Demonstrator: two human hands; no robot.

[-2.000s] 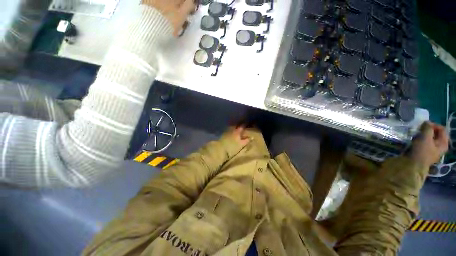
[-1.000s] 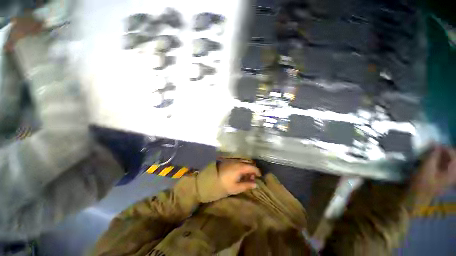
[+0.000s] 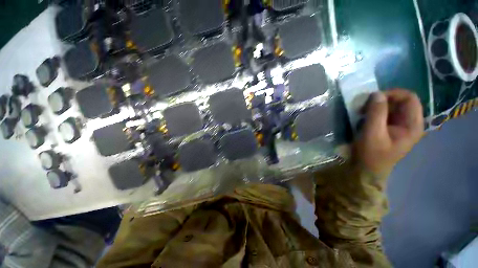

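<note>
A clear blister tray (image 3: 230, 183) with rows of black modules (image 3: 196, 154) fills the middle of the view. My right hand (image 3: 390, 128) is just right of the tray, thumb and fingers pinched on the lower part of a short white liner strip (image 3: 359, 81). A pale circle shows on the strip beside the fingertips. My left hand is not in view. A sticker roll (image 3: 465, 48), a white ring, is at the right edge, with a strip of dark discs beside it. Glare and blur hide details in the tray.
Several loose modules with pale round faces (image 3: 68, 129) lie on the white surface (image 3: 91, 196) at left. A green mat (image 3: 403, 31) is at upper right. Another person's grey striped sleeve (image 3: 15, 225) is at lower left. Yellow-black floor tape (image 3: 464, 109) shows at right.
The view has swung right and closer over the tray. The tray and loose modules now appear further left. My left hand has gone out of view. The sticker roll has come into clear view.
</note>
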